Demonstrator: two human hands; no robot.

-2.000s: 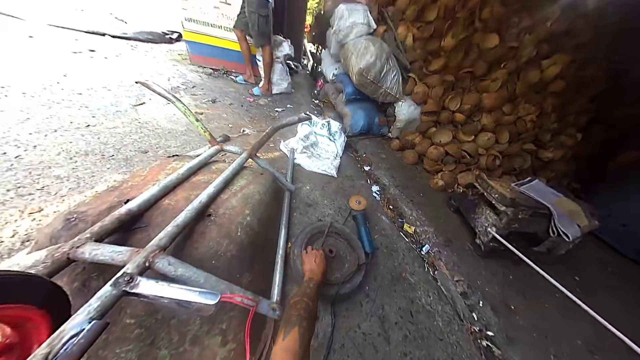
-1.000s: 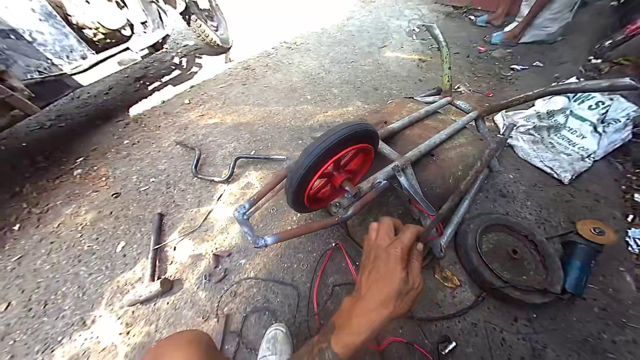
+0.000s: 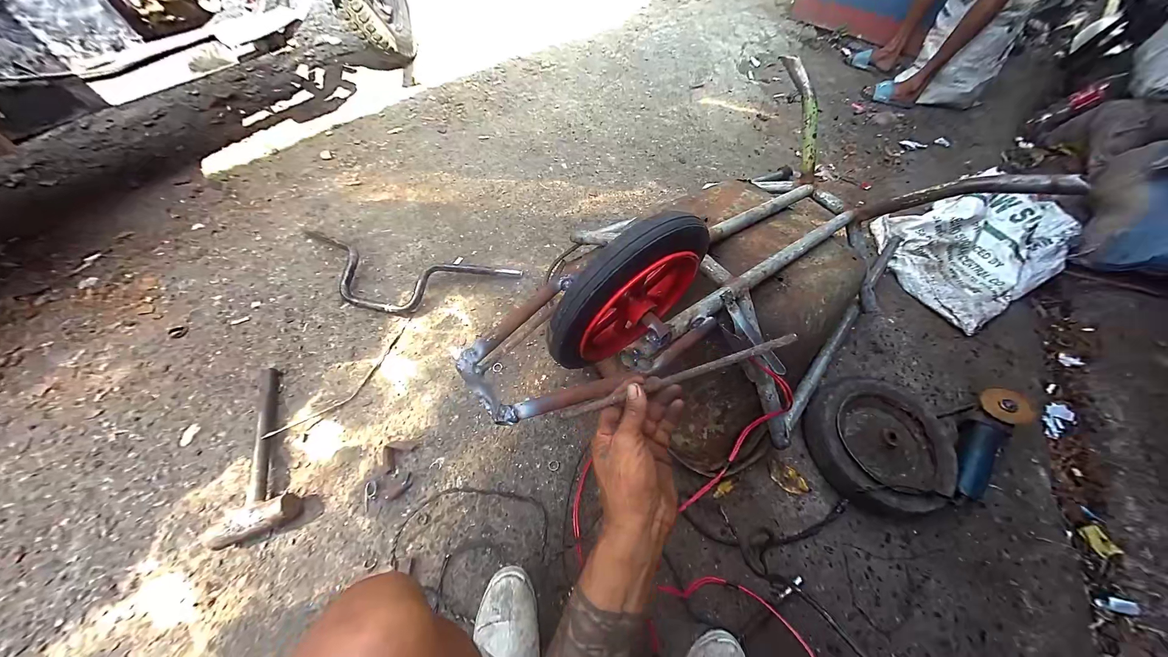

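Note:
My right hand [image 3: 634, 456] holds a thin rusty metal rod [image 3: 721, 362] between thumb and fingers. The rod lies across the view just in front of a rusty tube [image 3: 570, 398] of a welded metal frame; whether they touch is unclear. Behind it, a black-tyred wheel with a red rim [image 3: 630, 290] stands between the frame's tubes. Longer grey pipes [image 3: 776, 265] of the frame rest over a rusty metal cylinder [image 3: 803, 306]. Red cable [image 3: 730, 461] runs beside my hand. My left hand is out of view.
A hammer [image 3: 260, 456] and bent metal bar [image 3: 401, 306] lie at left. At right are a loose wheel [image 3: 881, 447], an angle grinder [image 3: 984, 452] and a printed sack [image 3: 981, 251]. Another person's sandalled feet [image 3: 890, 78] are at top right. My shoe [image 3: 507, 616] is below.
The view has swung left since the first frame. My right hand, at the loose wheel two seconds ago and near the frame without the rod one second ago, now holds the rod.

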